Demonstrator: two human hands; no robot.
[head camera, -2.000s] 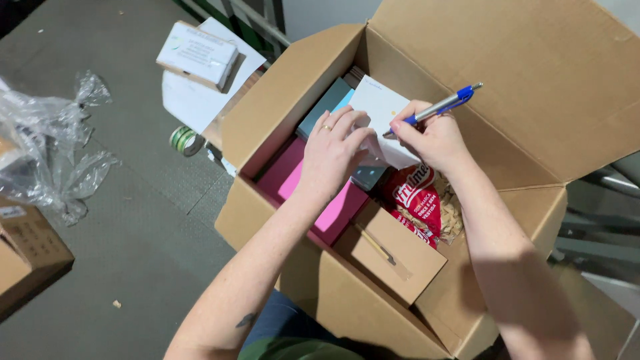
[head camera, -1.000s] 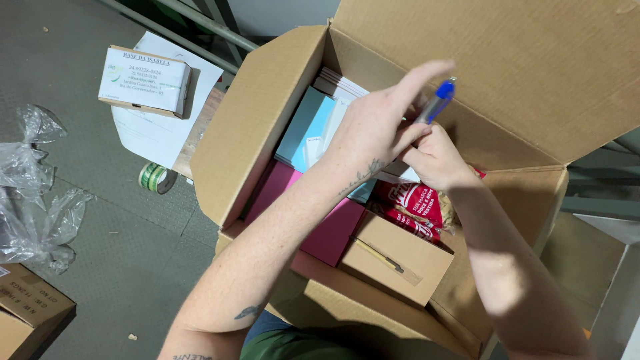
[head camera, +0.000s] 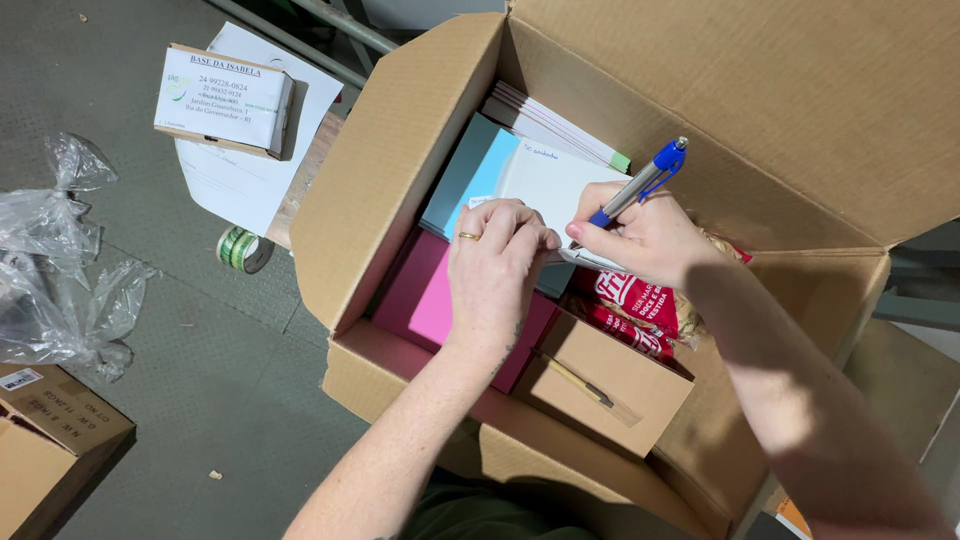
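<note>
My right hand (head camera: 645, 232) grips a silver and blue ballpoint pen (head camera: 637, 184), its tip low at the edge of a white paper item (head camera: 559, 180) that bears handwriting. My left hand (head camera: 499, 255) rests at that item's lower left edge, fingers bent; whether it pinches anything is hidden. Both hands are over an open cardboard box (head camera: 397, 157). Inside it are a light blue item (head camera: 472, 169), a pink box (head camera: 416, 292), a stack of white sheets or cards (head camera: 551, 127), red printed snack bags (head camera: 637, 307) and a small brown box (head camera: 600, 382) with a wrapped pen (head camera: 577, 379) on top.
A small labelled carton (head camera: 221, 101) lies on white paper (head camera: 225, 180) at the upper left, with a roll of green printed tape (head camera: 240, 249) below. Clear plastic bags (head camera: 67, 262) and another cardboard box (head camera: 56, 442) are at the left. Metal rails (head camera: 337, 26) run behind.
A second ago my hands were close together with the left forefinger stretched out near the raised pen. Now the left hand is lower and the pen tip points down at the white item.
</note>
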